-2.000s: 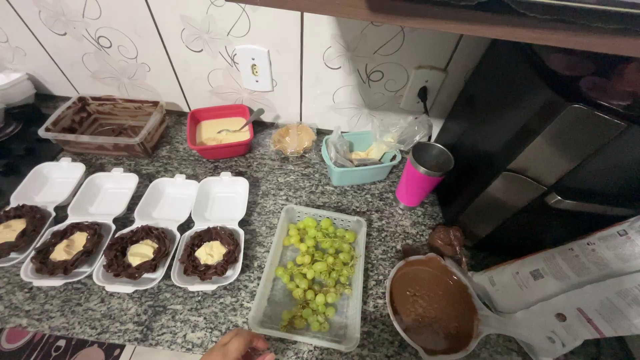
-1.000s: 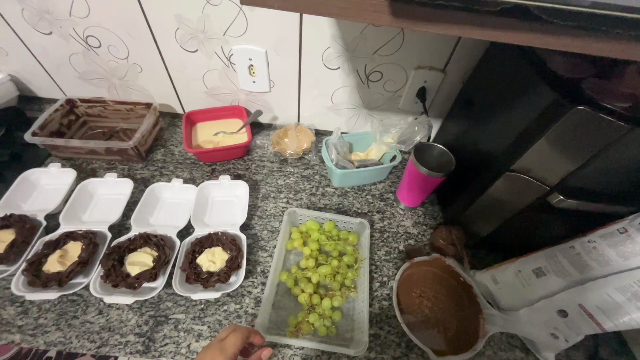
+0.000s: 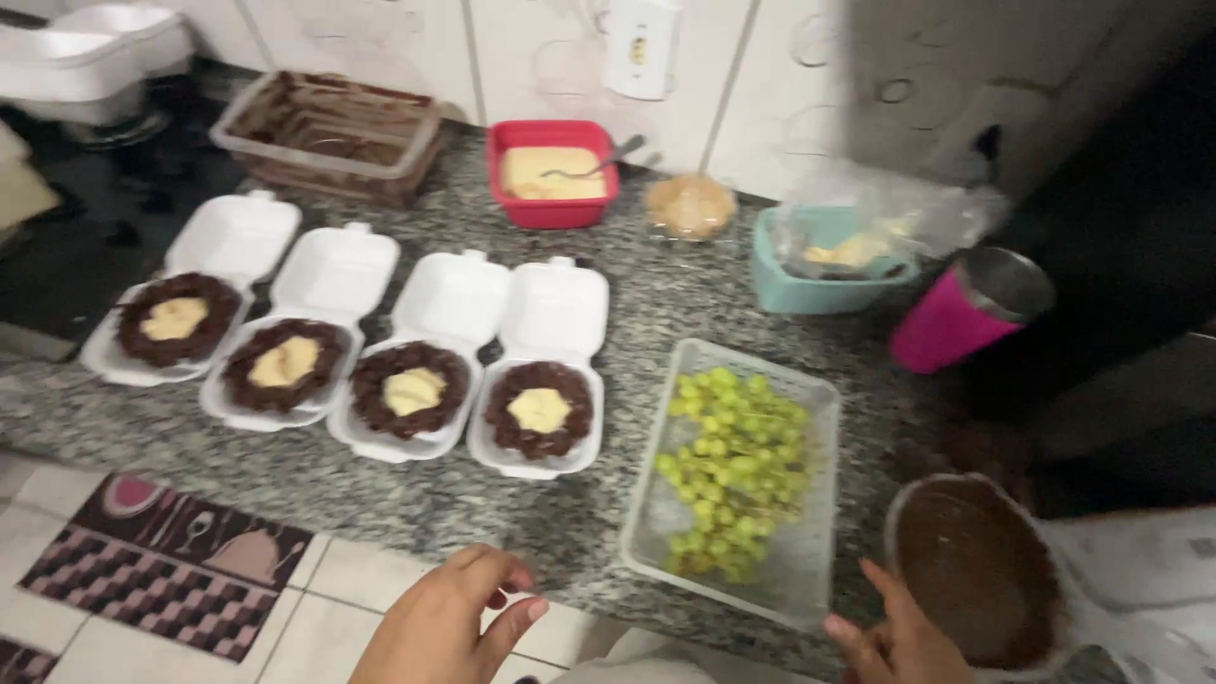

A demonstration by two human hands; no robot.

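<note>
My left hand (image 3: 465, 613) hangs in front of the counter's front edge, fingers curled and apart, holding nothing. At the near right corner of a clear plastic tray (image 3: 635, 503) is my right hand (image 3: 898, 632), its fingers spread; whether it touches the tray is unclear. Green grapes (image 3: 736, 465) lie in the tray. To the right stands a bowl of melted chocolate (image 3: 978, 570). Several open white foam boxes (image 3: 556, 309) form a row at the left, each with a ring of dark chocolate mass (image 3: 499, 408) around a cream-coloured filling (image 3: 540, 410).
Along the wall stand a chocolate-smeared plastic container (image 3: 328, 142), a red tub (image 3: 553, 211) of cream with a spoon (image 3: 608, 157), a wrapped light-brown item (image 3: 691, 206) and a teal container (image 3: 826, 290) with plastic bags. A pink tumbler (image 3: 959, 313) is near the dark appliance at right.
Both my hands now show; earlier only one hand was visible at the lower edge, left of the grape tray. The view has shifted, and more floor shows at the lower left.
</note>
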